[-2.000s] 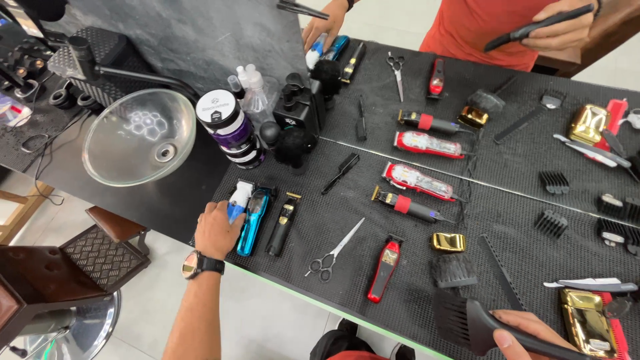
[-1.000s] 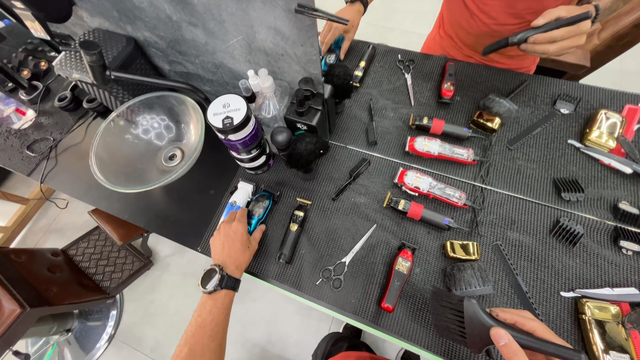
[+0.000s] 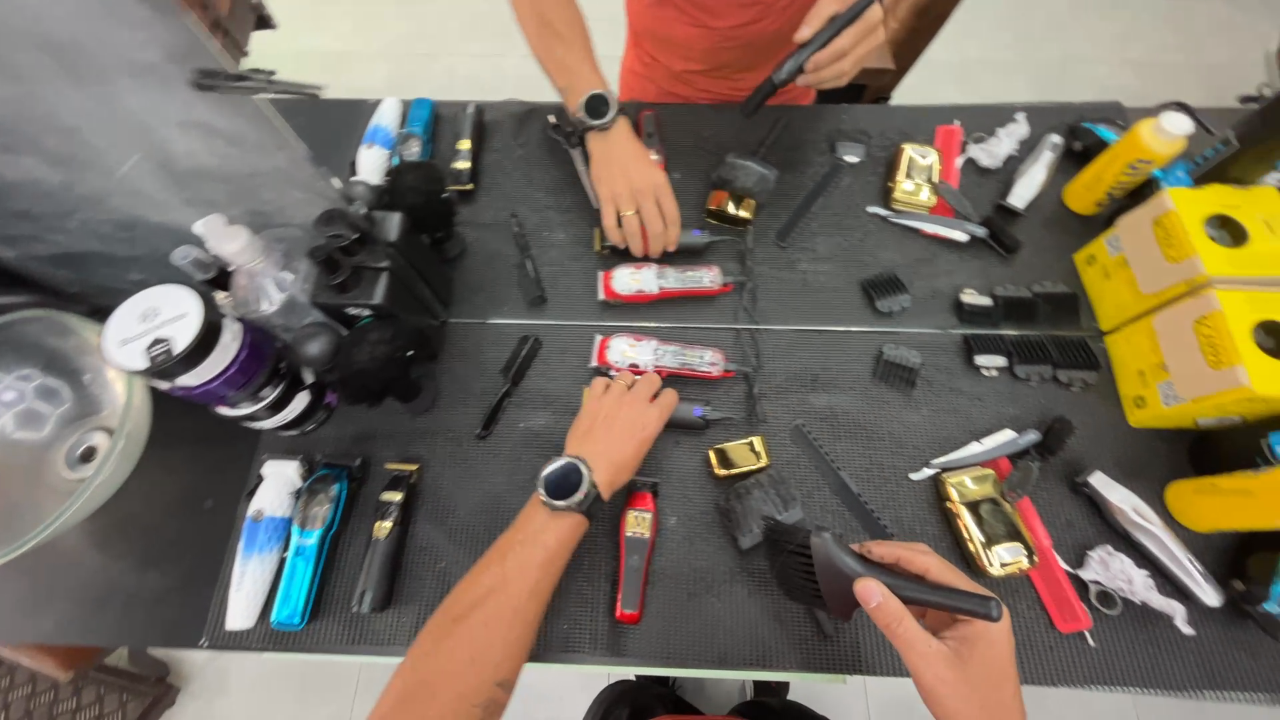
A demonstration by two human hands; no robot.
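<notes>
My left hand [image 3: 620, 430], with a watch on its wrist, covers part of a dark cordless trimmer [image 3: 690, 415] on the ribbed black mat; whether it grips it cannot be told. Just beyond its fingertips lies a red and clear hair clipper [image 3: 662, 356]. My right hand [image 3: 945, 620] holds a black-handled brush [image 3: 850, 575] with dark bristles at its left end. Near the brush are a gold foil shaver cap [image 3: 739, 456], a black comb [image 3: 840, 480] and a dark brush head [image 3: 757, 508]. A red trimmer [image 3: 636, 553] lies below my left hand. The scissors are not visible on the near side.
At left stand a glass basin [image 3: 130, 470], a white-lidded jar [image 3: 165, 335] and three clippers, including a blue one [image 3: 312, 550]. Clipper guards [image 3: 1035, 358], a gold shaver [image 3: 988, 522], a silver trimmer [image 3: 1150, 540] and a yellow box [image 3: 1190, 370] lie at right. A mirror along the mat's back shows reflections.
My left hand has moved right, from the blue and white clippers to the dark trimmer. The brush stays in my right hand. The view has shifted right.
</notes>
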